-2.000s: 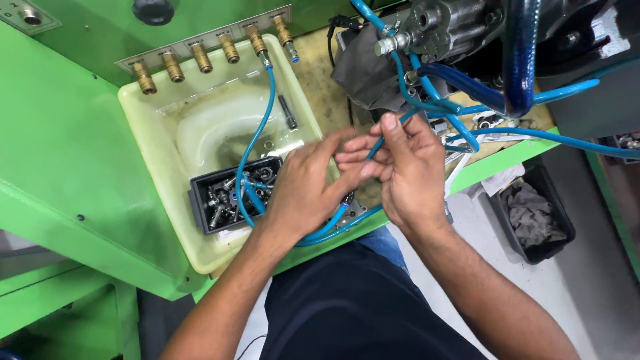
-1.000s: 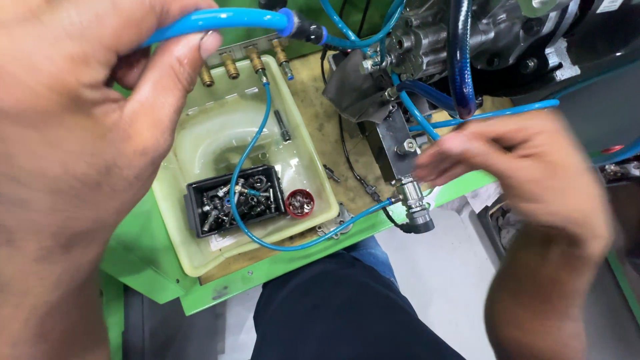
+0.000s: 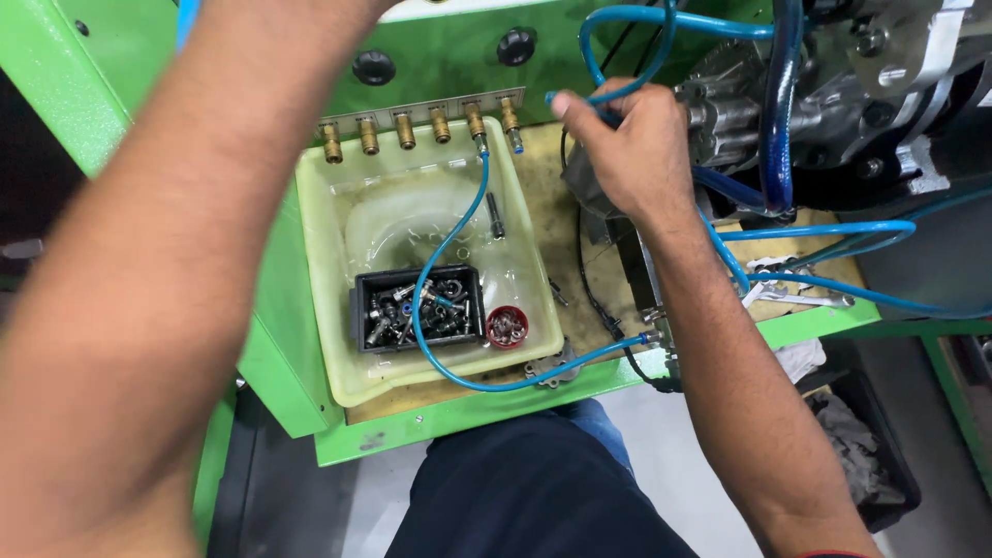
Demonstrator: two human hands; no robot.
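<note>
My right hand is closed around a blue hose, whose cut end shows beside the thumb, left of the metal pump unit. My left forearm rises across the left side; the left hand lies beyond the top edge, so its fingers and anything in them are hidden. A short piece of blue tubing shows beside that arm at the top left. Another blue hose runs from a brass coupling over the yellow tray to a fitting beside my right forearm.
Inside the tray stand a black bin of metal fittings and a red cup of small parts. Wrenches lie on the bench at right. Two black knobs sit on the green panel. A black crate holding rags is below.
My left hand, seen holding a blue hose one second ago, has gone beyond the top edge. My right hand has moved up and closed on a blue hose. The view has shifted.
</note>
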